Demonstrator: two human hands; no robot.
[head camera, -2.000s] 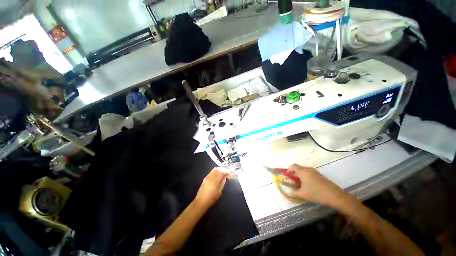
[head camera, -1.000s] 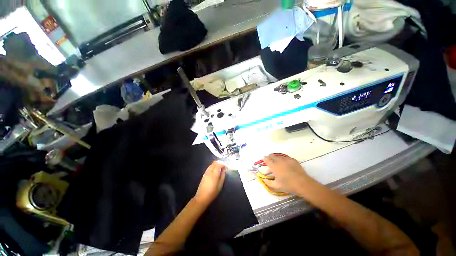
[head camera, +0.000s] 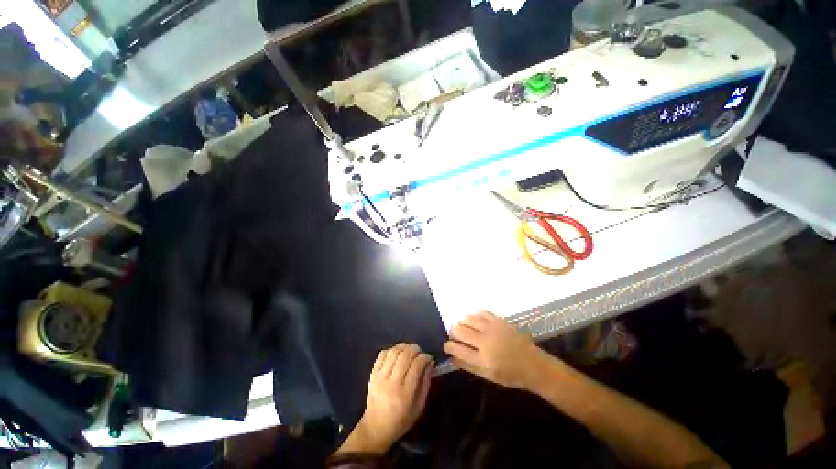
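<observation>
Black fabric (head camera: 275, 247) spreads left of and in front of the needle and hangs over the table edge. My left hand (head camera: 400, 385) lies on its front edge, fingers curled on the cloth. My right hand (head camera: 490, 348) is just right of it, fingertips pinching the fabric's right corner at the table edge. The white sewing machine (head camera: 495, 151) has its needle area (head camera: 403, 220) under a bright lamp spot, at the fabric's edge. Scissors (head camera: 555, 240) with one red and one yellow-orange loop lie on the bed, touched by neither hand.
A small dark box (head camera: 539, 180) sits under the machine arm. An open white tray (head camera: 458, 69) with scraps is behind the head. A yellow-cased motor or machine (head camera: 64, 325) is at left. White cloth or paper (head camera: 788, 179) lies at right.
My right hand has let go of the scissors and moved to the fabric's front corner. My left hand has moved from beside the needle towards the front edge. The view has shifted.
</observation>
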